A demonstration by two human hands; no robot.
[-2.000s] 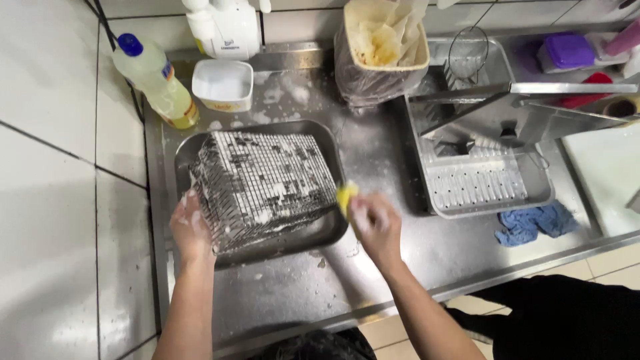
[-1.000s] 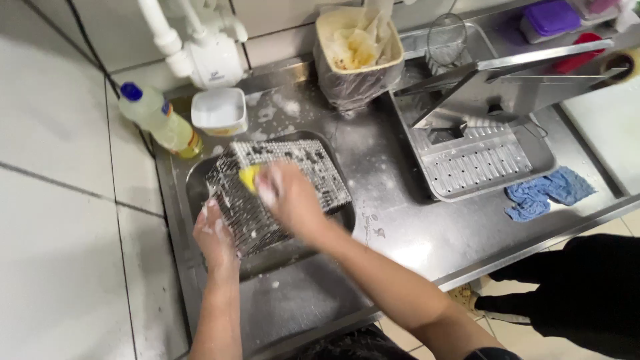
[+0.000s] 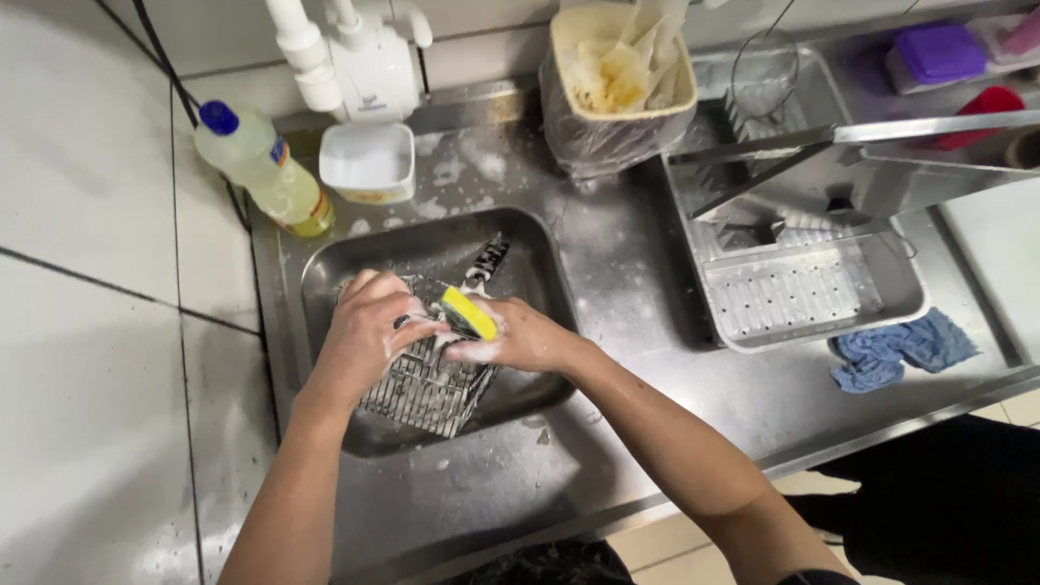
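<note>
A soapy wire fryer basket point(image 3: 431, 390) is tilted inside the stainless steel sink basin point(image 3: 561, 284). Its dark handle point(image 3: 490, 258), streaked with foam, points up and to the right. My left hand point(image 3: 378, 317) grips the basket's upper part, its fingers curled over the wire. In my right hand point(image 3: 520, 333) is a yellow and green sponge point(image 3: 470, 313), pressed at the basket's rim close to my left fingertips. Foam covers the fingers of both hands and hides part of the rim.
Behind the basin stand a bottle of yellowish liquid point(image 3: 268, 171), a white plastic tub point(image 3: 370, 162) and a bag-lined waste bin point(image 3: 621, 106). To the right are a perforated metal tray point(image 3: 812, 296), a blue cloth point(image 3: 902, 349) and a purple-lidded container point(image 3: 938, 53). A person in dark clothing point(image 3: 934, 496) is at lower right.
The basket has been turned, and its handle now shows. My left hand has moved onto its upper part. My right hand came from right of the basin to the mesh, and is now at the rim.
</note>
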